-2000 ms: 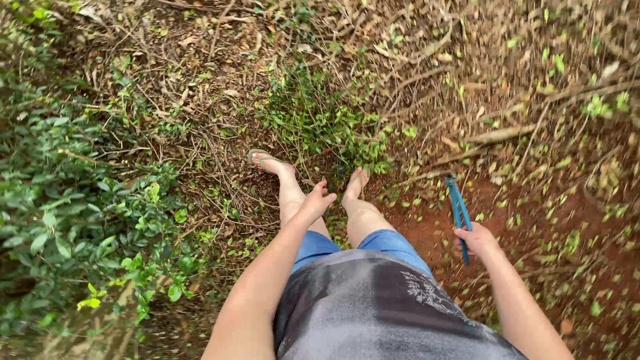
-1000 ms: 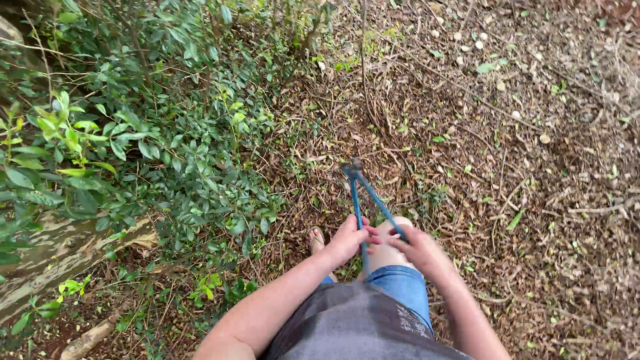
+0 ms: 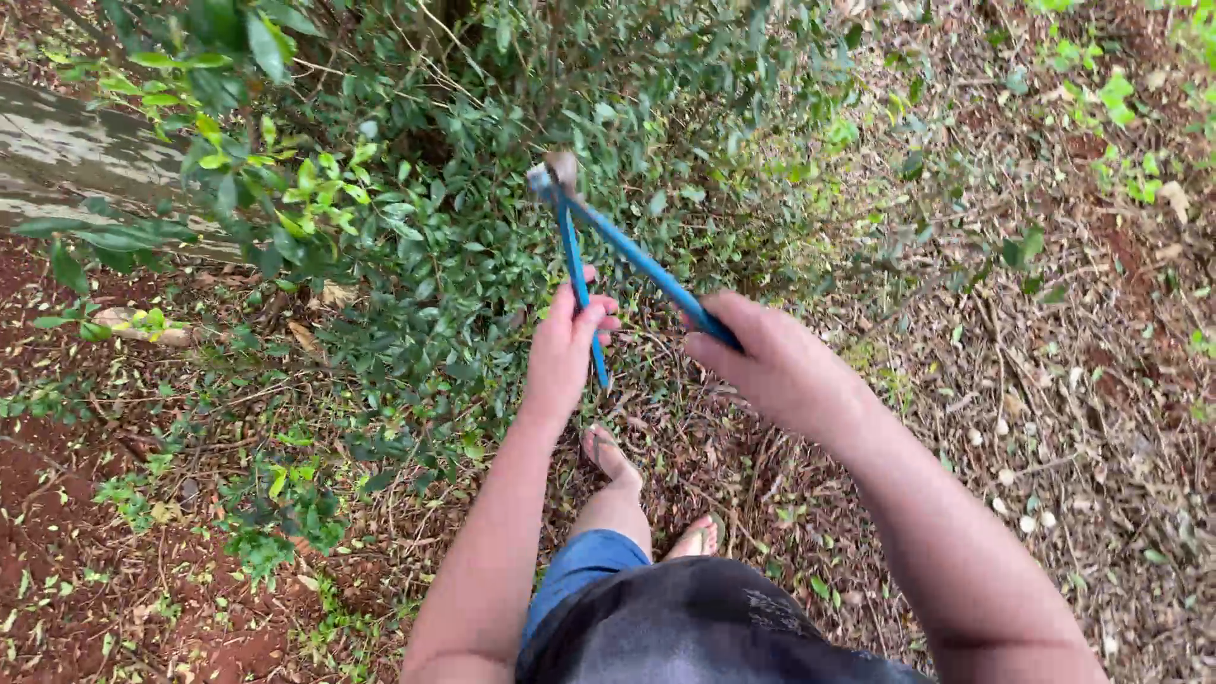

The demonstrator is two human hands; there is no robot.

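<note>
My left hand (image 3: pixel 567 347) grips one blue handle of a pair of loppers (image 3: pixel 649 270), and the end of that handle sticks out below my fingers. Around the other blue handle, near its end, my right hand (image 3: pixel 774 366) is closed. The two handles stand apart in a V. At their top the lopper head, blurred, points up and away from me, over or against the leaves of a green shrub (image 3: pixel 475 237). Whether a branch lies between the blades I cannot tell.
A mottled grey trunk or log (image 3: pixel 85 157) lies at the upper left behind leaves. Below it is a short cut piece of wood (image 3: pixel 142 326). Dry leaves and twigs (image 3: pixel 1035 570) cover the ground at right, red soil (image 3: pixel 228 646) shows at lower left. My sandalled feet are below the loppers.
Two seconds ago only my right hand held the loppers, low at my side; now both hands hold them, raised toward the shrub. The view has swung strongly to the shrub.
</note>
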